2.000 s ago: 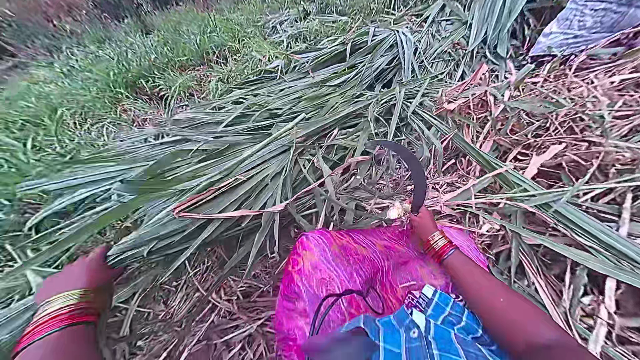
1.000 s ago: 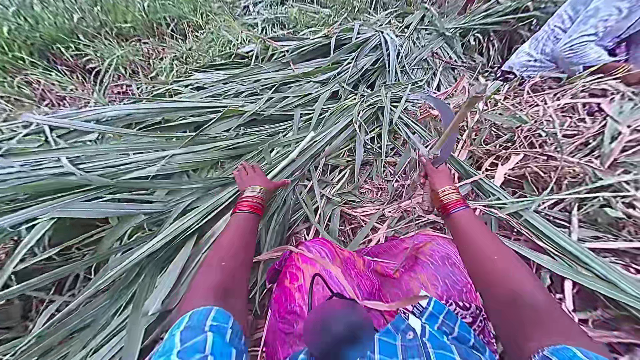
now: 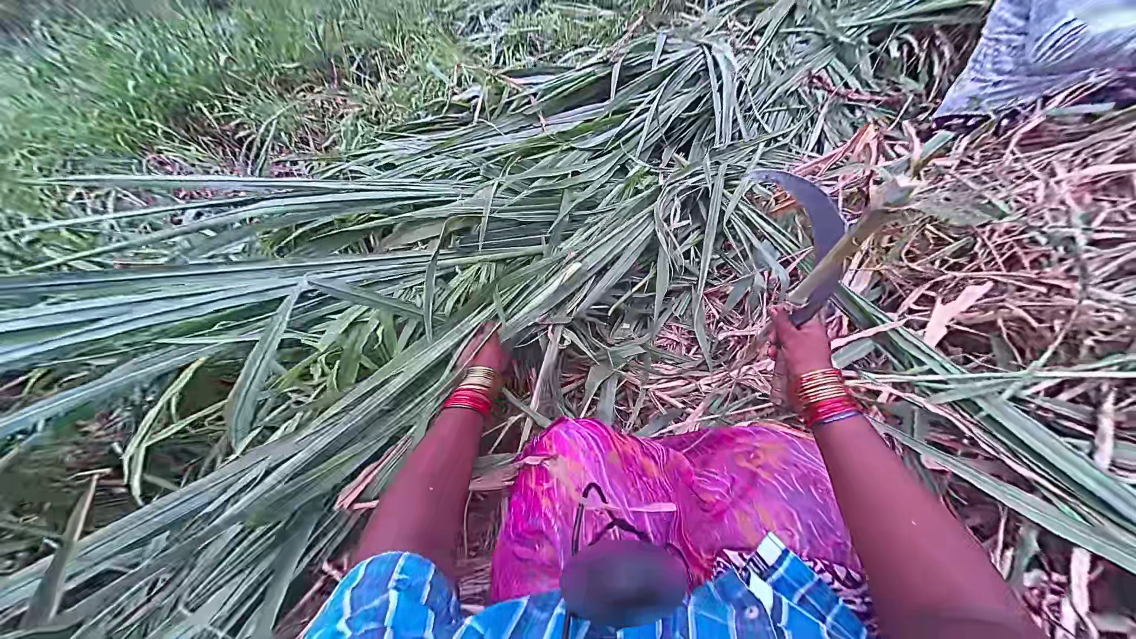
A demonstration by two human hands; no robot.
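Observation:
My right hand is closed on a sickle with a dark curved blade, held upright at the right. A short cut stalk rises from the same hand, alongside the blade. At centre left, my left hand reaches in at the lower edge of a pile of long green leafy stalks. Leaves cover its fingers, so its grip is hidden. Both wrists wear red and gold bangles.
Pink patterned cloth covers my lap. Dry straw and leaf litter lies on the right, with long green leaves across it. Grass grows at the upper left. A person's pale patterned garment shows at the upper right.
My left hand has moved from the far left to the near edge of the leaf pile. The stalk beside the sickle shows from one second ago on, not in the oldest frame.

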